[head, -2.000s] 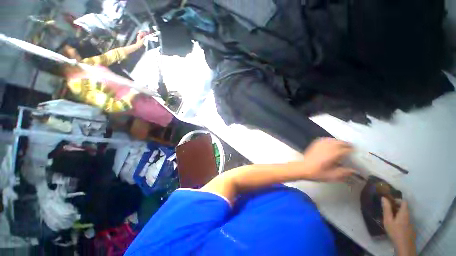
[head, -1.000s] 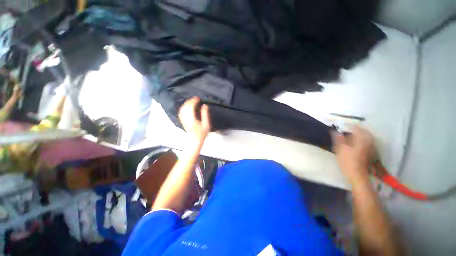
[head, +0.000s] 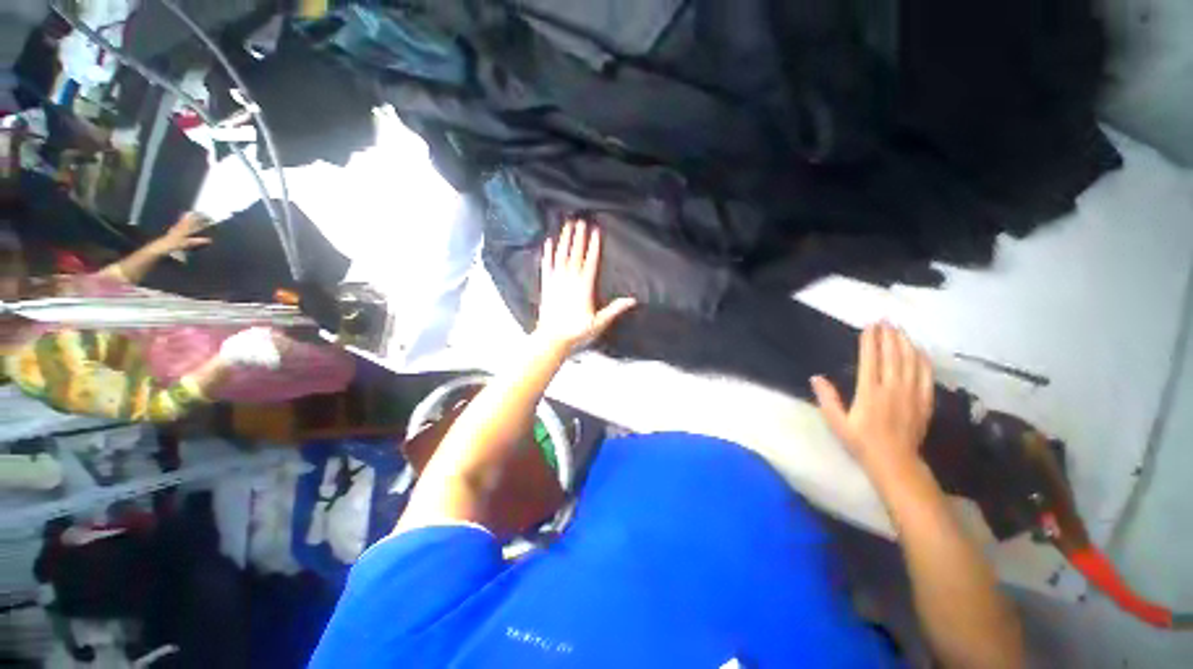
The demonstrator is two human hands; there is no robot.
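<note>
A dark garment piece (head: pixel 733 333) lies along the near edge of the white table, stretched between my hands. My left hand (head: pixel 573 290) lies palm down on its left part, fingers spread. My right hand (head: pixel 887 399) lies on its right end, fingers extended, thumb apart. Neither hand grips anything. The iron (head: pixel 1014 464), dark with a brown-orange handle and an orange-red cord sleeve, stands just right of my right hand, untouched. Its soleplate is hard to make out.
A large black garment pile (head: pixel 903 144) lies behind the piece, with bluish strips at its left. A person in yellow-patterned and pink clothing sits at the left by a sewing machine (head: pixel 351 314) and bright white cloth (head: pixel 406 216). A brown-topped white bin (head: pixel 504 457) stands below the table edge.
The iron was under my right hand at first; that hand is now on the garment. My left hand has moved left along the piece and lies flat. The camera view has shifted.
</note>
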